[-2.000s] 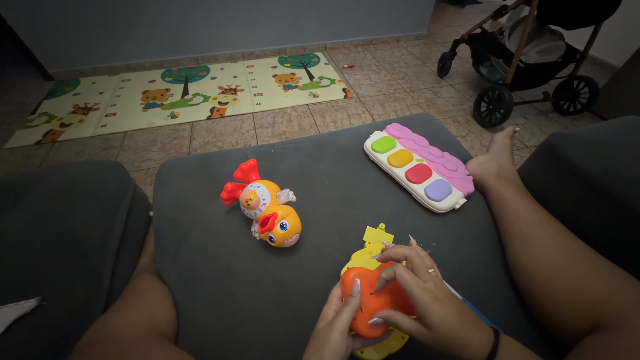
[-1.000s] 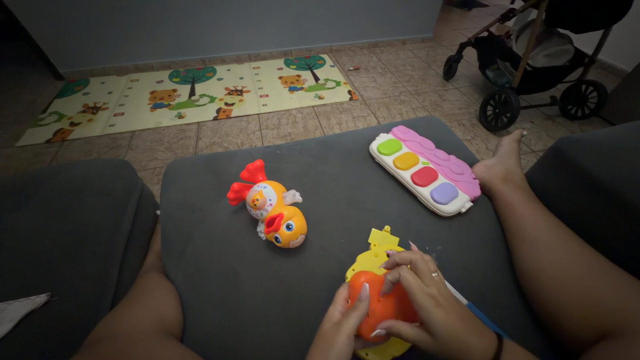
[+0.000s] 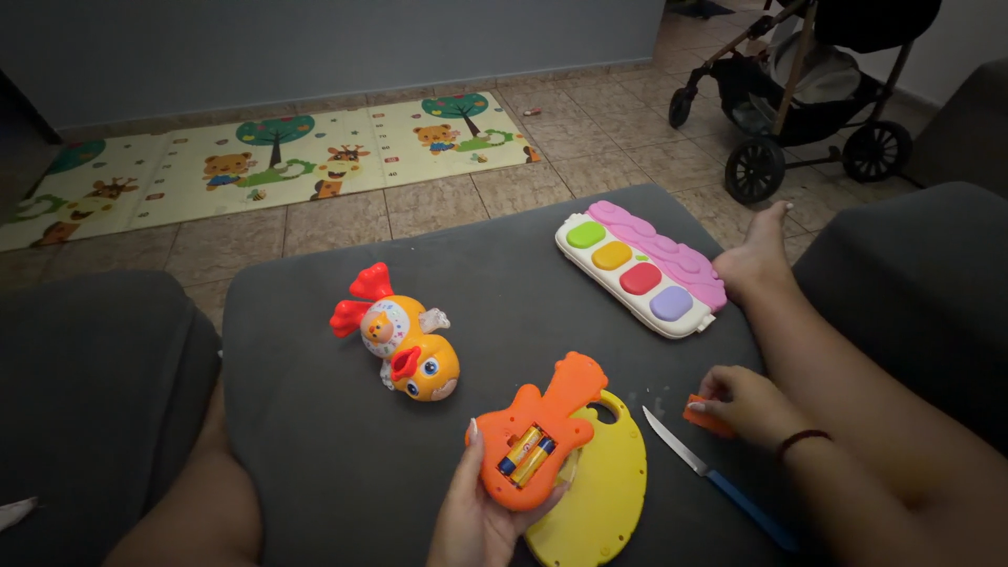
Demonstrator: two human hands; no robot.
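Note:
My left hand [image 3: 480, 496] holds an orange guitar-shaped plastic toy [image 3: 571, 386], its back facing up. Two cylindrical batteries [image 3: 526, 457] lie side by side in its uncovered battery compartment. Partly beneath the toy is a yellow rounded plastic toy [image 3: 602, 488] with a handle hole. Over at the right, my right hand [image 3: 744, 402] grips a small orange plastic piece [image 3: 707, 417] at the surface of the grey cushion. Between that hand and the yellow toy lies a knife [image 3: 709, 472] with a blue handle.
An orange duck toy [image 3: 402, 315] with red feet lies on the grey cushioned seat [image 3: 331, 465]. Farther back is a pink and white toy keyboard [image 3: 630, 276] beside my foot. A printed play mat [image 3: 315, 165] and a stroller [image 3: 795, 102] are on the tiled floor.
My right hand has moved right, off the orange toy, and now holds a small orange piece. The compartment with batteries has come into view, and so has the whole knife.

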